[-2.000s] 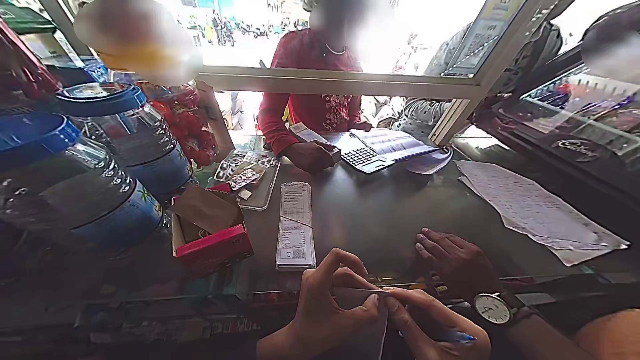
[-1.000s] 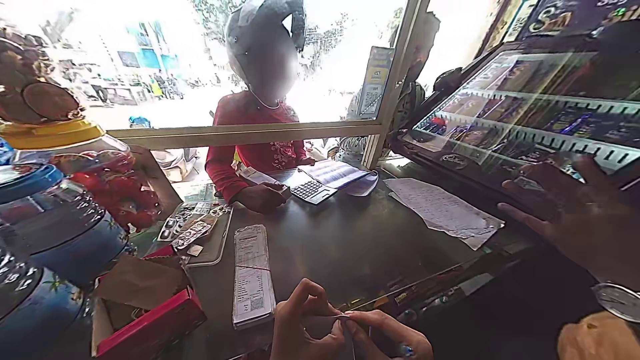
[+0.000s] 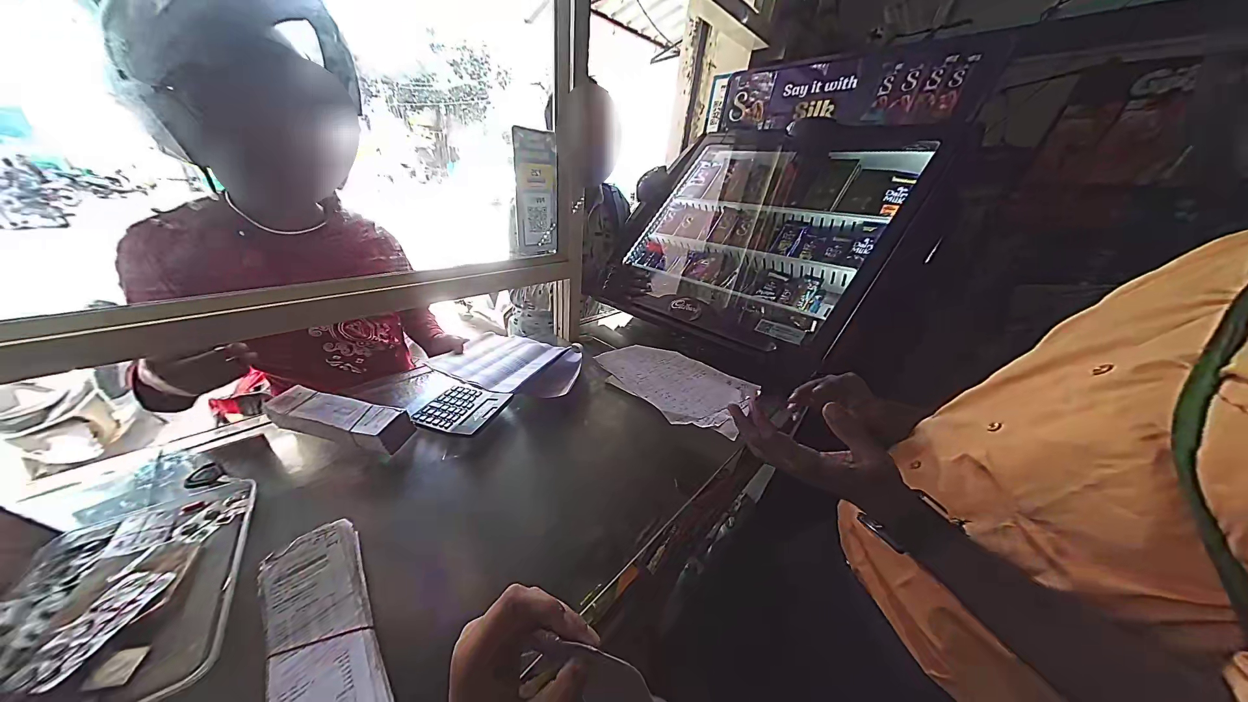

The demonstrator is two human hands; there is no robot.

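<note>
At the bottom edge, my left hand point(image 3: 512, 639) has its fingers curled around a thin greyish thing point(image 3: 600, 663), blurred and partly cut off. My right hand cannot be told apart clearly; at most a blurred part of it lies beside that thing at the edge. Left of my left hand, on the dark counter point(image 3: 468, 517), lies a long bundle of printed slips point(image 3: 317, 595) with a band around it. Farther back are a calculator point(image 3: 460, 408), an open ledger or booklet point(image 3: 512, 363) and a long box or bundle point(image 3: 339, 417). Handwritten paper sheets point(image 3: 678, 385) lie to their right.
A tray of small packs point(image 3: 234, 585) stands at the left. Behind the window frame point(image 3: 292, 304) is a person in a helmet and red top point(image 3: 263, 263). A lit chocolate display case point(image 3: 770, 234) stands at the back right. A person in orange point(image 3: 1082, 429) reaches in from the right, hand open.
The view has swung right and up. The person across has lifted a hand, and the long box or bundle now lies beside the calculator. The co-worker's hand has moved from the counter's near edge.
</note>
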